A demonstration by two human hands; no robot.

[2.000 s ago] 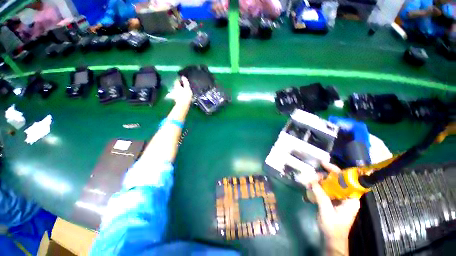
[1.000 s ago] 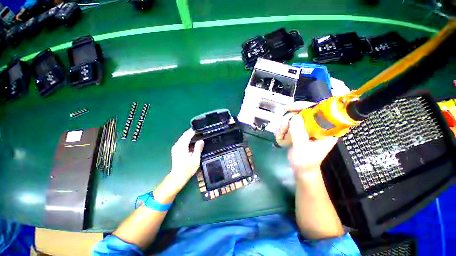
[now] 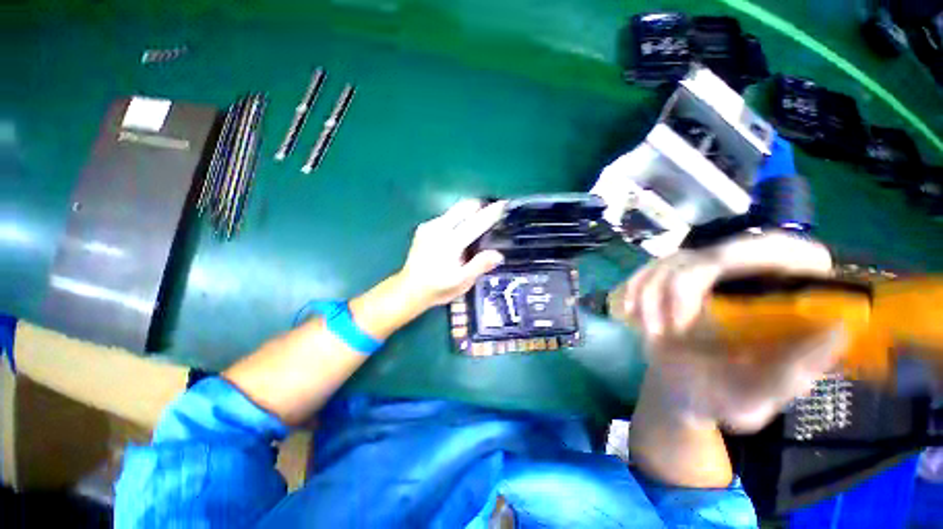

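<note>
A black clamshell camera unit [image 3: 525, 300] lies open in the brown jig [image 3: 517, 347], its screen and keypad half facing up and its other half raised. My left hand [image 3: 450, 253] holds the raised half at its left side; a blue band is on the wrist. My right hand [image 3: 724, 320] is closed around the orange electric screwdriver [image 3: 796, 315], blurred. The screwdriver lies nearly level, its tip pointing left close to the unit's right edge; whether it touches cannot be told.
The white-grey screw feeder [image 3: 688, 155] stands behind the right hand. A black parts tray [image 3: 858, 424] is at lower right. At left lie a dark grey box [image 3: 129, 222], thin rods [image 3: 233, 165] and filled strips [image 3: 329, 129]. Black units [image 3: 693, 50] wait at upper right.
The raised half is tilted differently and my left hand now grips its left side. The screwdriver has swung lower and level, its tip now near the unit. The view has shifted.
</note>
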